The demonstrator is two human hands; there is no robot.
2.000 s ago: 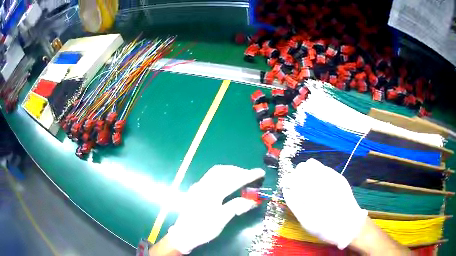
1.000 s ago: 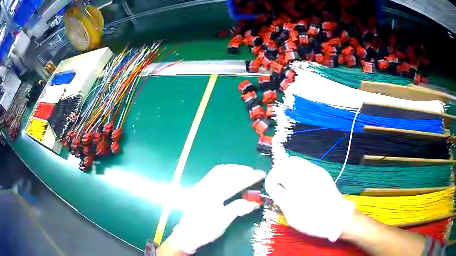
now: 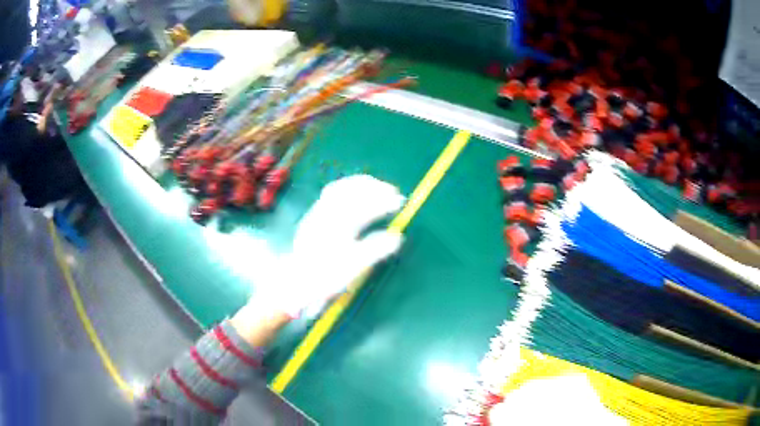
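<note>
My left hand point(image 3: 346, 241), in a white glove and blurred, is over the green surface at the yellow line. Its thumb and fingers are a little apart and no connector shows between them. My right hand point(image 3: 554, 405), also white-gloved, is cut off by the bottom edge, over the yellow wires point(image 3: 658, 403); its fingers and anything in them cannot be made out. A few red wire ends point(image 3: 492, 403) show at its left. Wired orange-red connectors point(image 3: 237, 179) lie at upper left, with their coloured wires point(image 3: 308, 96) fanning up and right.
Loose orange and black housings point(image 3: 583, 112) are heaped at upper right, with some trailing down point(image 3: 518, 212) beside the wire tips. Blue wires point(image 3: 617, 245) and other colour bundles lie at right between tan dividers. A pale tray point(image 3: 250, 50) stands at upper left. A person point(image 3: 37, 158) is at far left.
My left hand has moved up and left, away from the bundles, and the red connector no longer shows in it. My right hand has moved down to the bottom edge. The view has shifted.
</note>
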